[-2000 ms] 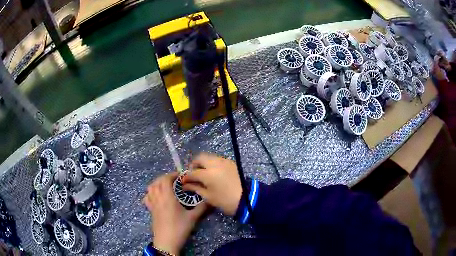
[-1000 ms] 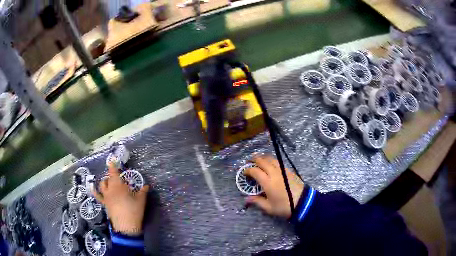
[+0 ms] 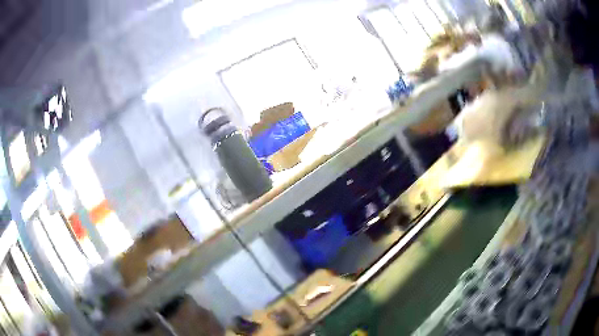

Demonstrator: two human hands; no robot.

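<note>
Neither of my hands is in the picture. The view is tilted and blurred. A heap of round, spoked fan housings (image 3: pixel 512 289) lies on the bench at the lower right, too blurred to tell one from another. The green conveyor belt (image 3: pixel 420 275) runs beside it. A small yellow spot (image 3: pixel 358 333) shows at the bottom edge; I cannot tell what it belongs to.
Across the belt, a long shelf (image 3: pixel 328 161) holds a grey bottle (image 3: pixel 242 164) with a looped lid, and a blue-lined carton (image 3: pixel 282 136). A blue bin (image 3: pixel 322 241) is underneath. A thin dark line crosses at left. A blurred person (image 3: pixel 492 121) is at upper right.
The view has swung up and away from the bench. Both hands, the left heap and most of the yellow screw feeder have left the picture; the shelf and the room beyond now show.
</note>
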